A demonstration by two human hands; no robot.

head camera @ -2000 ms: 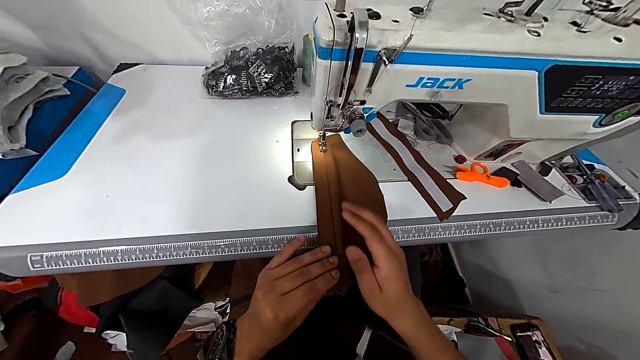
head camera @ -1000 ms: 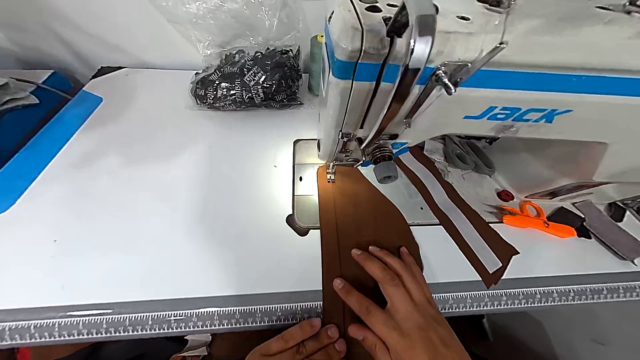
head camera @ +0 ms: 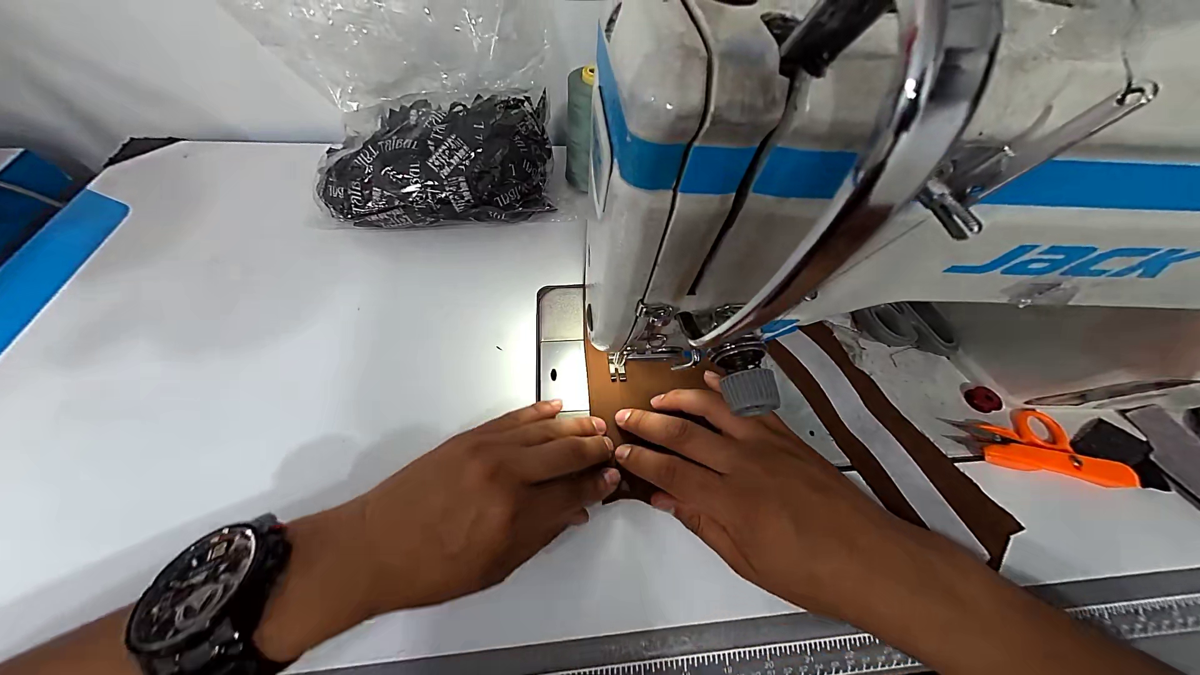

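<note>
A brown fabric piece (head camera: pixel 647 394) lies beneath the presser foot (head camera: pixel 617 367) of a Jack sewing machine (head camera: pixel 750 122). My left hand (head camera: pixel 497 487) rests with its fingertips on the fabric's left edge, just in front of the metal needle plate (head camera: pixel 561 366). From the right, my right hand (head camera: pixel 741 478) lies over the same fabric, fingers spread, fingertips close to those of my left. Neither hand plainly pinches the cloth. Both palms cover part of it. A second brown strip with a pale band (head camera: pixel 872 422) lies right of the presser foot, partly behind my right forearm.
Orange-handled thread snips (head camera: pixel 1059 455) and grey-handled scissors (head camera: pixel 905 326) lie under the machine arm. A plastic bag of black printed labels (head camera: pixel 436 164) and a green thread spool (head camera: pixel 579 131) stand behind. A measuring scale (head camera: pixel 750 656) runs along the table's front edge.
Both hands have moved forward, up close to the presser foot. The fabric has fed forward under the foot, with less of it in front. The view has moved closer.
</note>
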